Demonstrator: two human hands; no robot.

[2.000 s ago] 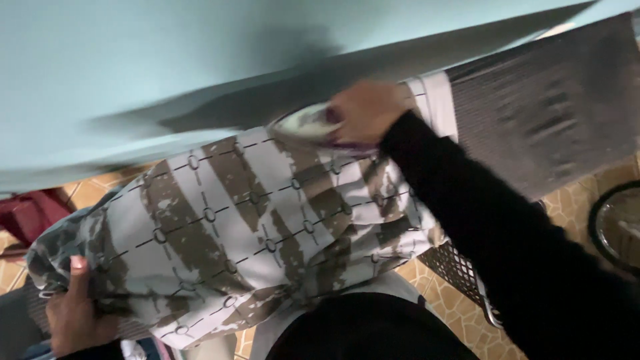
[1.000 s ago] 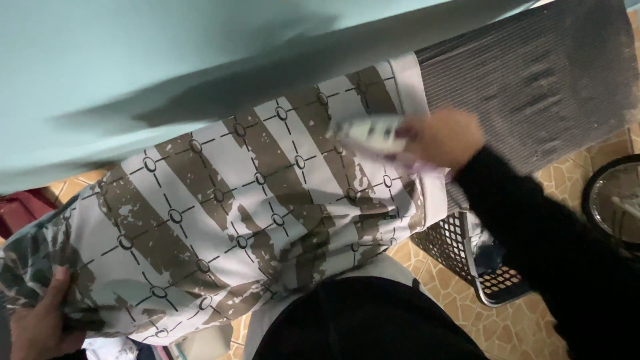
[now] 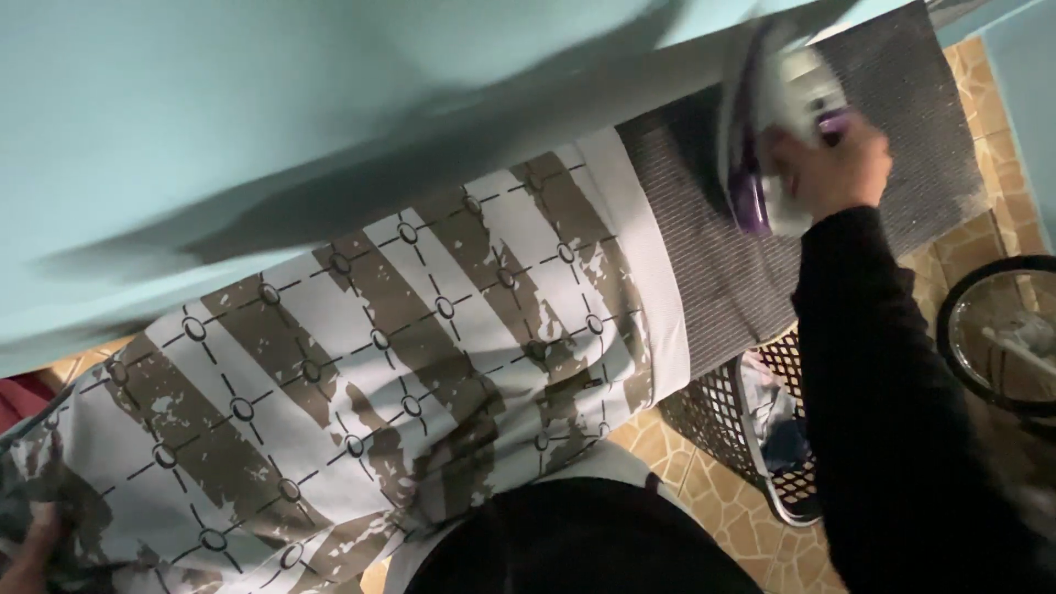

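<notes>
A white garment with brown stripes and a dark line-and-ring print (image 3: 445, 330) lies stretched over a narrow board with a grey ribbed cover (image 3: 718, 289). My right hand (image 3: 841, 169) is closed around the handle of a white and purple clothes iron (image 3: 775, 132), blurred by motion. The iron is tilted up above the grey cover, to the right of the garment's white hem, and apart from the cloth. At the far left edge, my left hand (image 3: 37, 544) rests on the bunched end of the garment, thumb on top; its other fingers are out of sight.
A pale blue-green wall (image 3: 247, 107) runs along the board's far side. Below the board stands a dark plastic laundry basket (image 3: 726, 412) with clothes in it. A round black-rimmed object (image 3: 949, 330), perhaps a fan or wheel, is at the right. Red cloth (image 3: 25, 396) shows at far left.
My right hand has moved the iron from above the garment to the right, past the hem. My left hand stays at the garment's left end. The garment's creases look smoother than two seconds ago.
</notes>
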